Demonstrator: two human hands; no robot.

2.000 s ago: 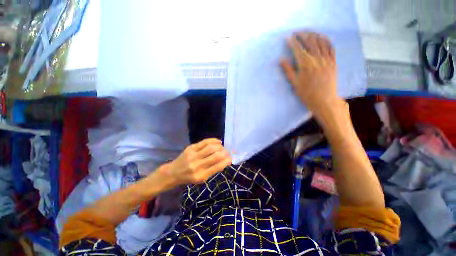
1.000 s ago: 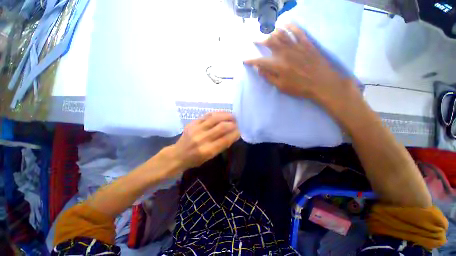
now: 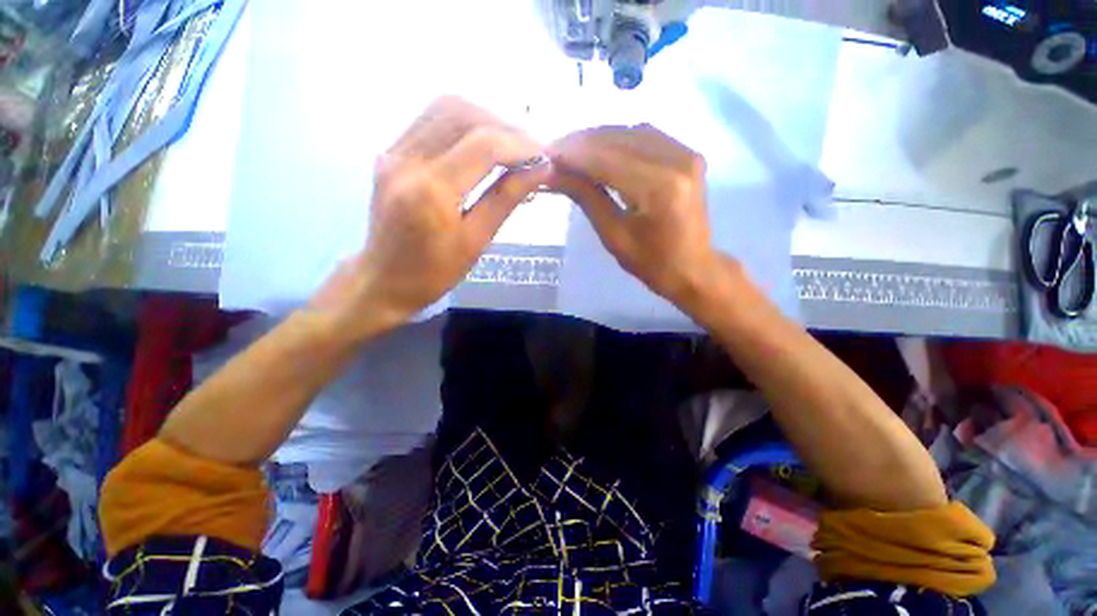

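Observation:
A pale blue cut panel (image 3: pixel 758 181) lies on the white table to the right of and below the needle area, its lower edge near the table's front edge. My left hand (image 3: pixel 431 205) and my right hand (image 3: pixel 644 199) meet fingertip to fingertip in front of the machine. Both pinch something small at the panel's left edge, likely the cloth edge or thread; glare hides which. The sewing machine head with its dark round knob (image 3: pixel 627 63) stands just beyond my hands. A stack of pale panels (image 3: pixel 271 241) lies left, partly behind my left hand.
Loose blue-grey strips (image 3: pixel 132 132) lie upper left on clear plastic. Black-handled scissors (image 3: pixel 1059 259) lie on a grey pad at right. A printed ruler (image 3: pixel 902 289) runs along the front edge. Below are pale cloth heaps (image 3: pixel 361 409), a blue frame (image 3: pixel 710 517) and a pink box (image 3: pixel 780 517).
My left hand has moved up from the front edge to the needle area. My right hand has moved off the panel's top to meet it. The panel lies flatter.

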